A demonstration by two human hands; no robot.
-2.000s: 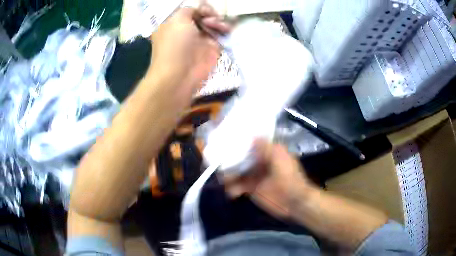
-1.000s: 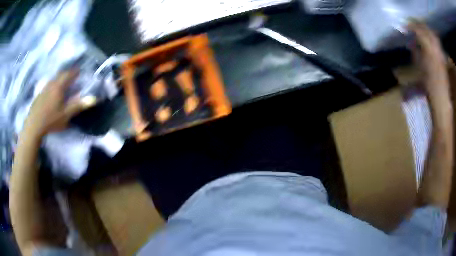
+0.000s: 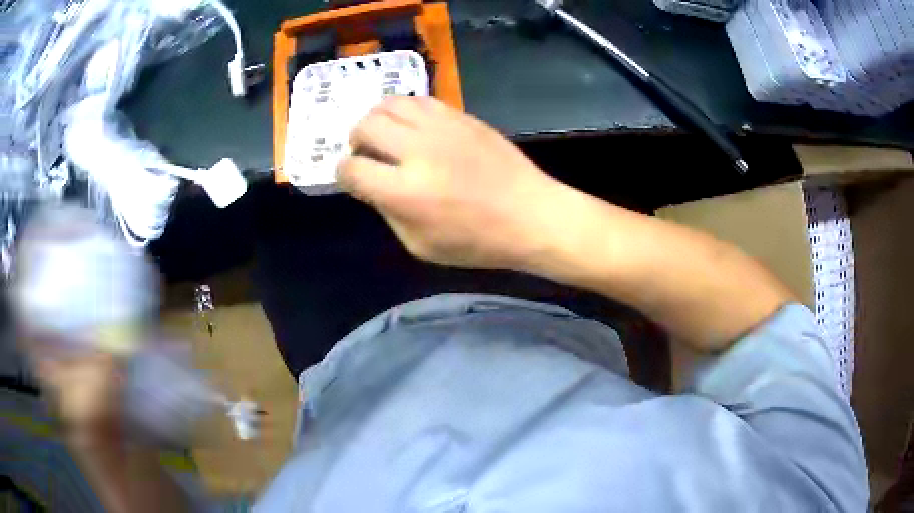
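Note:
A white square socket housing with slots and ribs inside lies tilted on the orange assembly fixture, overhanging its near edge. My right hand holds the housing's near right side with bent fingers. My left hand is blurred at the lower left, below the bench edge. It is closed around a blurred white coiled cord bundle. A white plug with metal pins hangs beside that hand.
Coiled cords heap at the left, with plug heads at the bench edge. A small hammer lies right of the fixture. Stacked housings stand at the upper right. Cardboard boxes sit below left and right.
My right hand has come from the right-hand stack to the fixture, where a housing now lies. My left hand has moved down from the cord heap with a cord bundle.

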